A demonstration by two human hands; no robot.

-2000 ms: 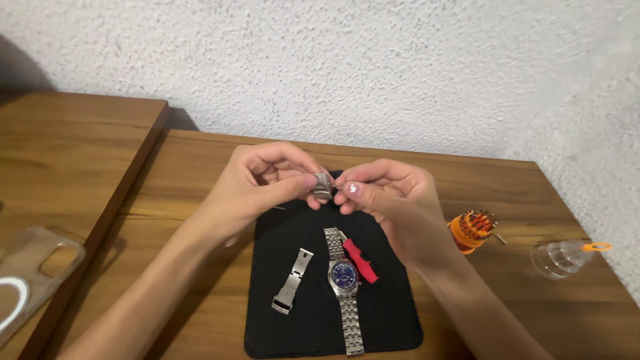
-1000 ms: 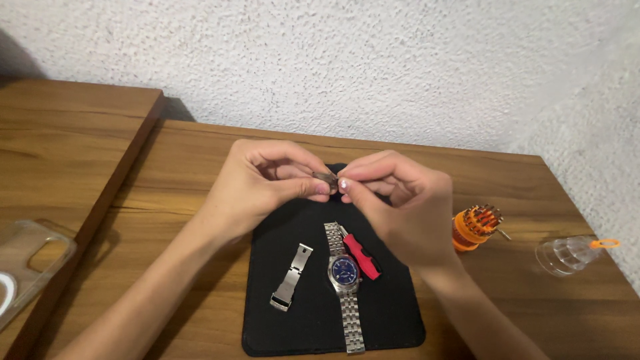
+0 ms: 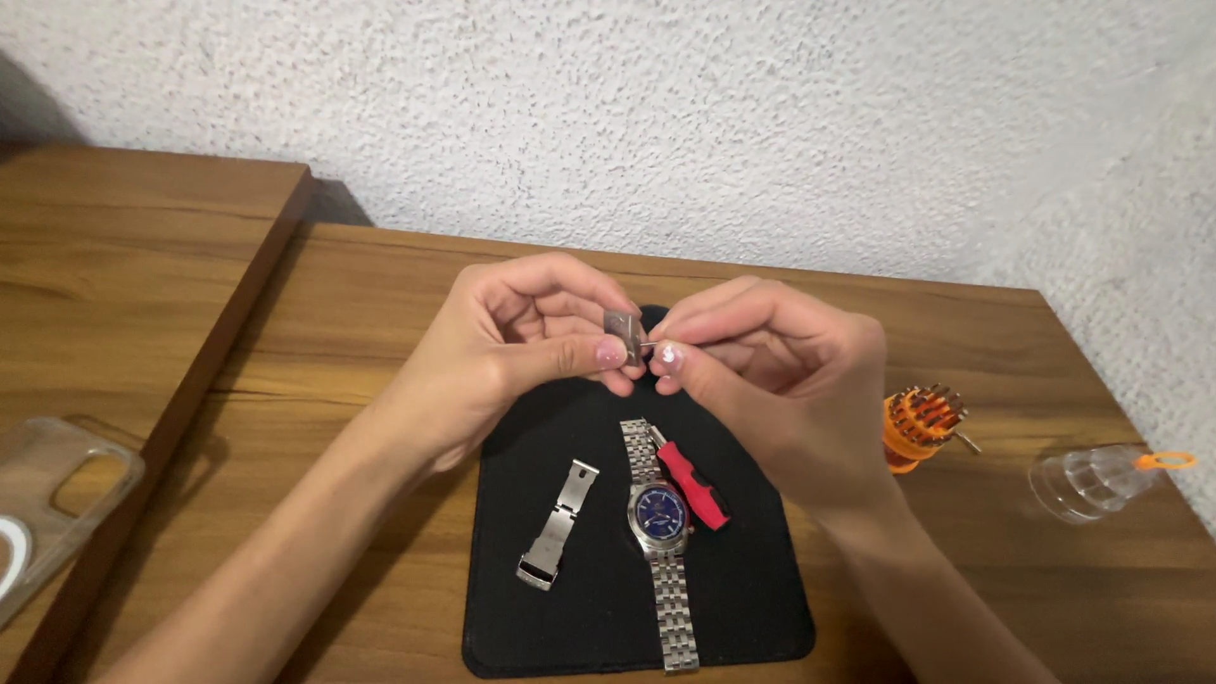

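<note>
My left hand point(image 3: 532, 342) pinches a small metal watch-band piece point(image 3: 622, 332) between thumb and fingers. From the right, my right hand point(image 3: 769, 370) holds a thin metal pin point(image 3: 649, 344) by its end, at the side of that piece. Below them on a black mat point(image 3: 570, 627) lies a wristwatch point(image 3: 659, 519) with a blue dial and a steel link bracelet laid out straight. A red-handled screwdriver point(image 3: 693, 484) lies slanted against its right side. To its left, apart from it, rests a steel folding clasp point(image 3: 560, 524).
An orange holder of screwdriver bits point(image 3: 917, 423) stands right of the mat, with a clear ribbed plastic cover point(image 3: 1092, 483) with an orange loop farther right. A clear phone case point(image 3: 66, 494) lies on the raised wooden surface point(image 3: 171, 228) at left. A textured wall point(image 3: 665, 123) bounds the back.
The band piece has turned in my left fingers and shows a flat face now. A thin pin shows between my hands, which was hidden a second ago. The things on the mat have not moved.
</note>
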